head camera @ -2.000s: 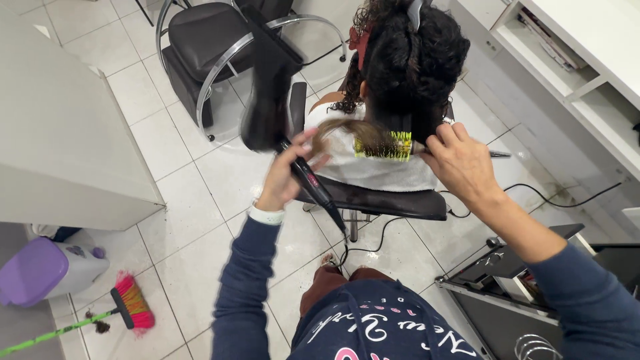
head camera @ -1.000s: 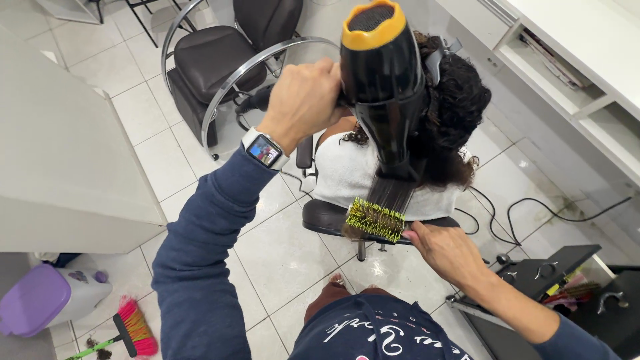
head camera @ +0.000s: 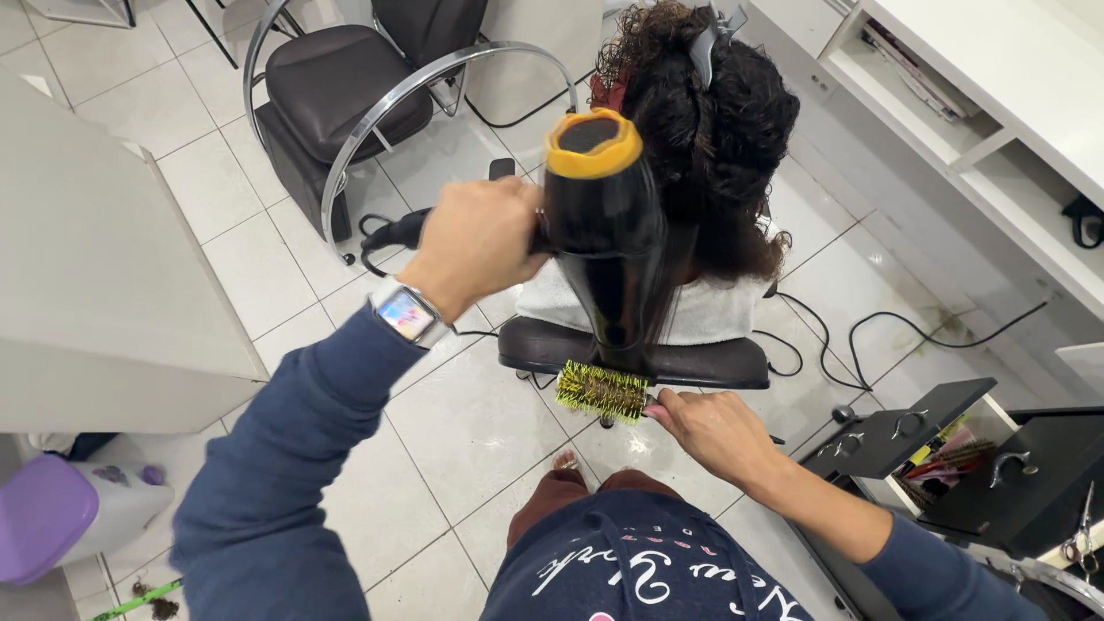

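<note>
My left hand (head camera: pixel 487 237) grips the handle of a black hair dryer (head camera: pixel 608 233) with a yellow rear ring; its nozzle points down at the brush. In my right hand (head camera: pixel 711 427) is the handle of a round hairbrush (head camera: pixel 602 392) with yellow-green bristles. The brush lies just below the nozzle, behind the chair back. A stretched strand of dark hair runs down beside the dryer toward the brush. The seated person's dark curly hair (head camera: pixel 742 129) is partly held up by a grey hair clip (head camera: pixel 705 53). A white towel (head camera: pixel 720 310) covers the person's shoulders.
The person sits in a chair with a black backrest (head camera: pixel 716 364). Another salon chair (head camera: pixel 345 82) stands upper left. Black cords (head camera: pixel 828 345) cross the tiled floor at right. An open drawer (head camera: pixel 944 457) holds brushes. White shelving (head camera: pixel 1000 121) is upper right, a purple-lidded bin (head camera: pixel 43 517) lower left.
Two seconds ago my left hand held the dryer farther left, with the brush higher against the towel. Dryer and brush have since come together lower, behind the chair back.
</note>
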